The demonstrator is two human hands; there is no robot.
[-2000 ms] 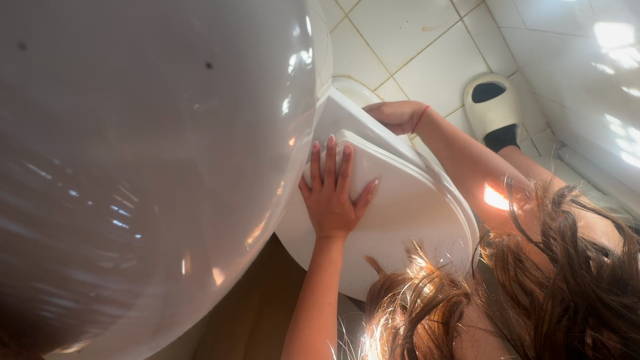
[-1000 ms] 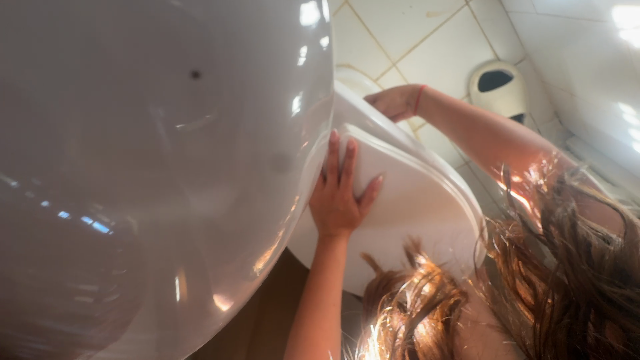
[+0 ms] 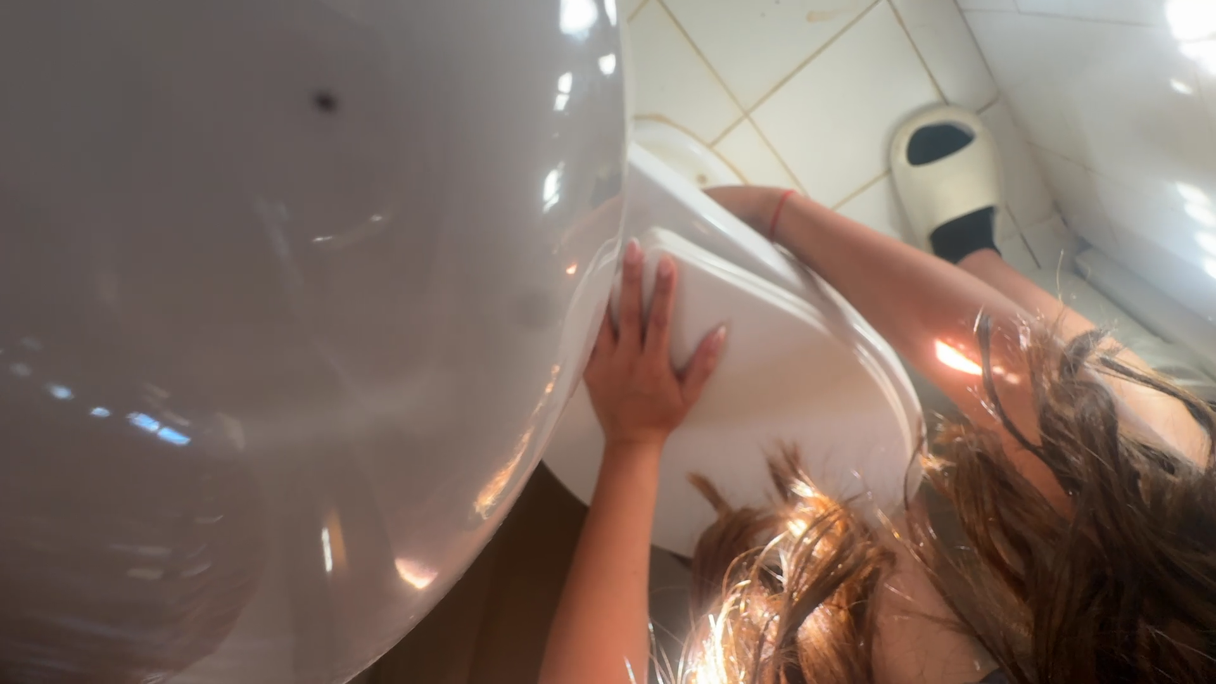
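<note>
My left hand [image 3: 646,370] lies palm down, fingers apart, on a smooth white curved surface [image 3: 788,408] that looks like part of a toilet. Its outer fingers are partly hidden by the edge of a large glossy white fixture [image 3: 285,285], very near the camera. My right hand [image 3: 746,204], with a thin red band at the wrist, reaches behind the raised white rim [image 3: 807,294]. The fingers of that hand are out of sight, so what they touch or hold cannot be seen. A rounded white foot of the fixture [image 3: 670,142] meets the floor beyond the rim.
Pale floor tiles [image 3: 807,85] with brownish joints lie beyond the fixtures. My foot in a light slipper [image 3: 945,171] stands at the upper right, near the tiled wall [image 3: 1102,104]. Long loose hair [image 3: 1083,456] hangs across the lower right.
More of the left hand's outer fingers showed two seconds ago; the large fixture's edge now covers part of them. The right hand has stayed at the rim. The view has shifted slightly.
</note>
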